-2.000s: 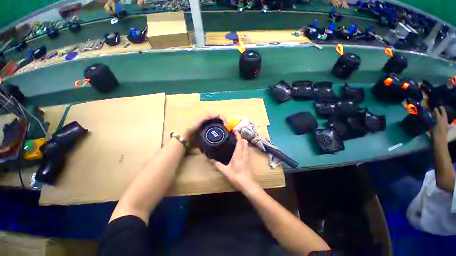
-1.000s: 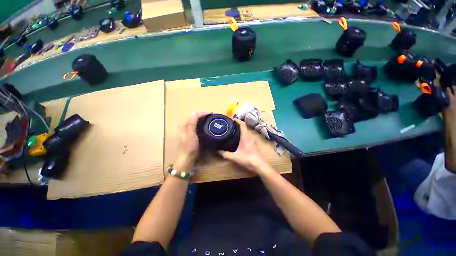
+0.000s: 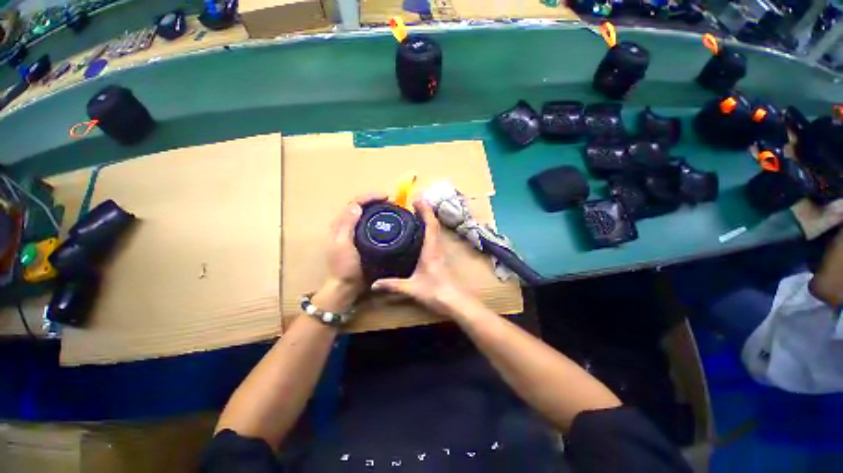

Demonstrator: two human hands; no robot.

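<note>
A black portable speaker (image 3: 389, 242) is between my two hands above the cardboard work mat (image 3: 319, 171), its round logo end facing up. A yellow-orange wrist strap (image 3: 405, 192) sticks out from its far side. My left hand (image 3: 346, 248) grips the speaker's left side. My right hand (image 3: 433, 268) grips its right side, with the thumb along the near edge. The wrapped mallet (image 3: 453, 211) lies just right of my right hand, its dark handle pointing toward the near right. The speaker's underside is hidden.
Loose black grilles (image 3: 607, 222) lie on the green bench at right; others (image 3: 92, 236) lie on the cardboard at left. Speakers with orange straps, one of them at centre (image 3: 419, 68), stand along the green conveyor (image 3: 277, 88). Another person's arm and white clothing (image 3: 802, 323) show at right.
Both hands still hold the speaker, which has turned and tilted slightly, so its strap now stands up at the far side. The view has shifted. The other person's hand has moved away from the speakers at right.
</note>
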